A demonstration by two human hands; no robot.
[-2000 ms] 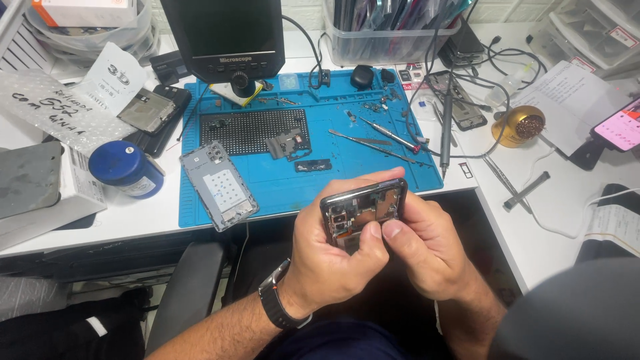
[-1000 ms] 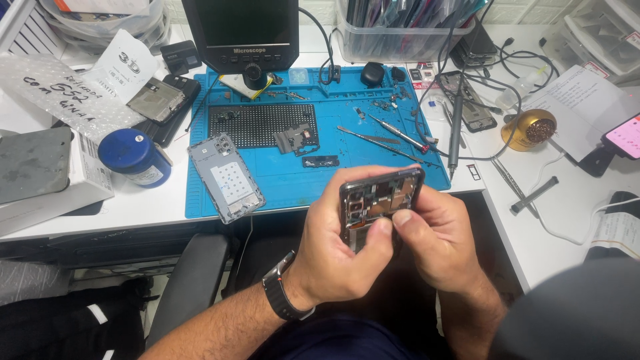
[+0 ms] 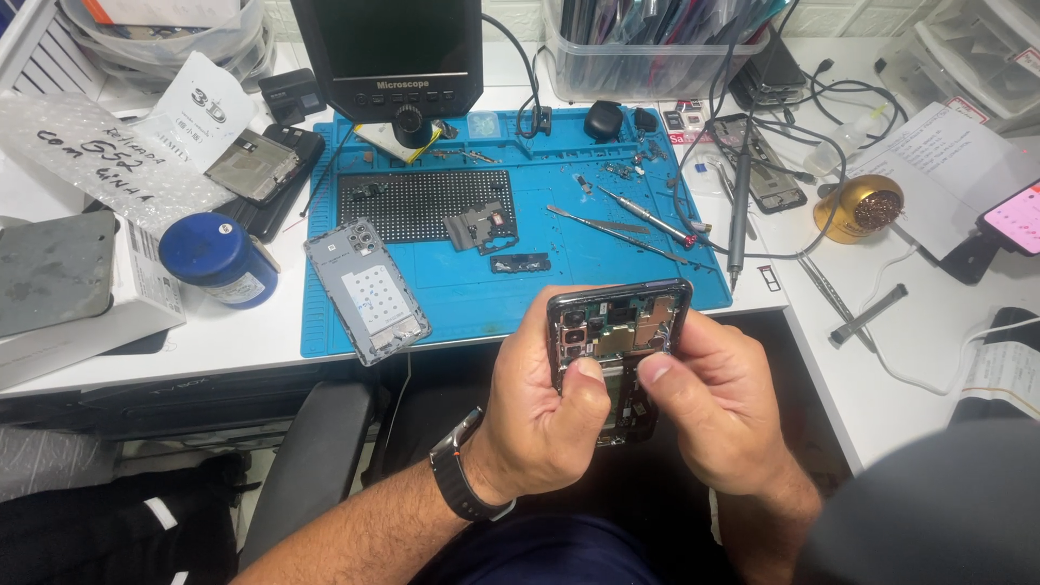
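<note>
An opened smartphone (image 3: 617,337), its circuit board and camera modules showing, is held upright and slightly tilted between both hands in front of the desk edge. My left hand (image 3: 548,406) grips its left side, thumb on the inside below the cameras. On the right side, my right hand (image 3: 715,398) holds the frame, with the thumb tip at the lower edge of the board. Beyond them, on the blue silicone mat (image 3: 455,301), lie a grey phone back cover (image 3: 366,288), a board shield piece (image 3: 481,227), a small black part (image 3: 520,262), a screwdriver (image 3: 646,213) and a metal pry tool (image 3: 605,231).
A microscope monitor (image 3: 398,49) stands behind the mat. At left are a blue-lidded jar (image 3: 215,256) and bubble wrap (image 3: 106,162). To the right lie a soldering iron (image 3: 740,203) with its cable, a gold tip cleaner (image 3: 857,209), tweezers (image 3: 837,296) and a phone frame (image 3: 760,162).
The phone in my hands has turned more upright, and more of its lower interior shows between my thumbs. My right thumb has moved apart from the left one.
</note>
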